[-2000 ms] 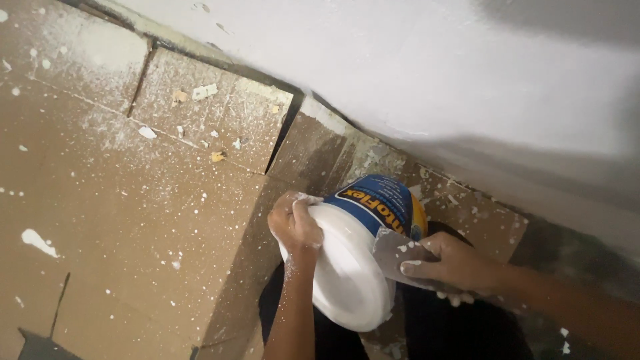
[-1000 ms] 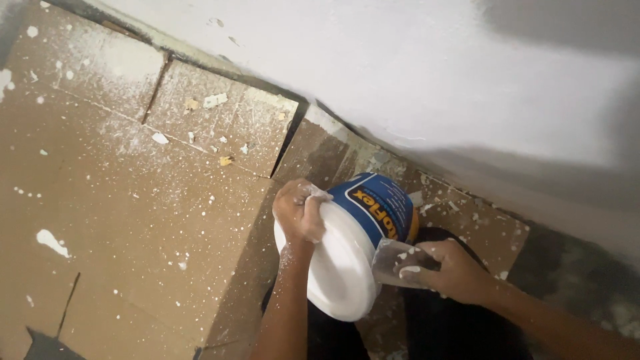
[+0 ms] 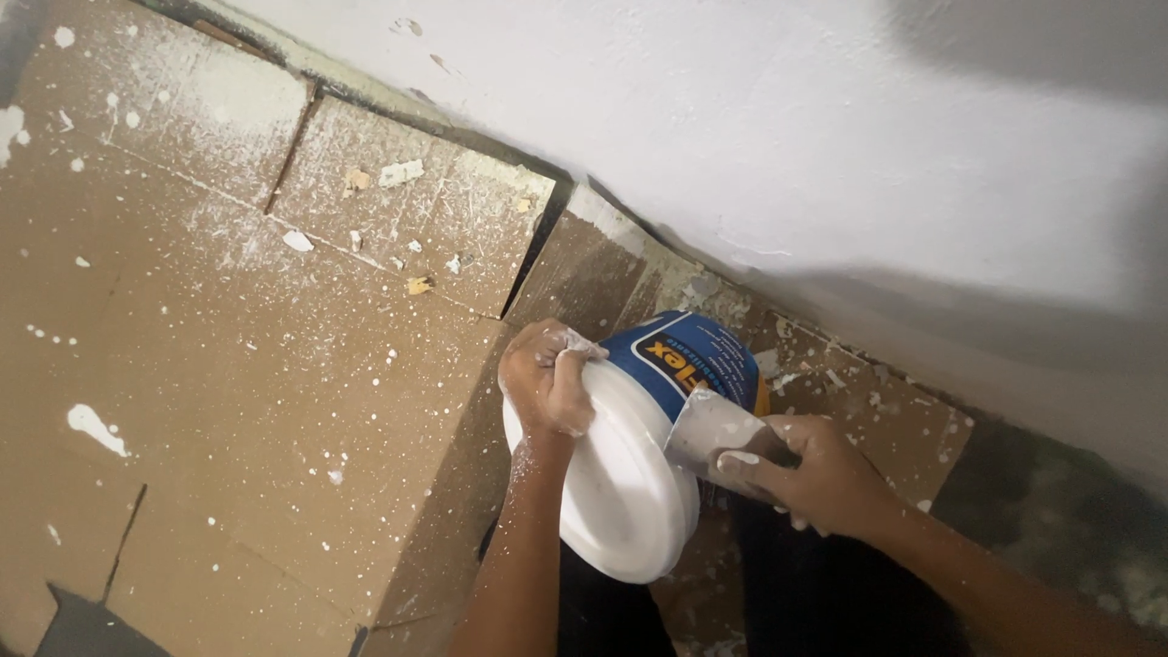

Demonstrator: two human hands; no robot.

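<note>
A blue plastic bucket (image 3: 680, 360) with a printed label lies tilted, its white lid (image 3: 625, 474) turned toward me. My left hand (image 3: 552, 379), smeared with white, grips the lid's upper left edge. In my right hand (image 3: 803, 470) is a putty knife (image 3: 725, 438) with a broad blade coated in white residue. The blade's edge lies against the bucket at the right side of the lid's rim. The lid looks seated on the bucket.
Cardboard sheets (image 3: 246, 365) spattered with white cover the floor, with loose flakes (image 3: 401, 173) on them. A white wall (image 3: 776, 137) rises beyond. My dark-clothed legs are below the bucket, and dark floor (image 3: 1049, 493) shows at right.
The bucket and lid have turned slightly between my hands, so that less of the large label lettering shows. The putty knife stays at the rim's right side.
</note>
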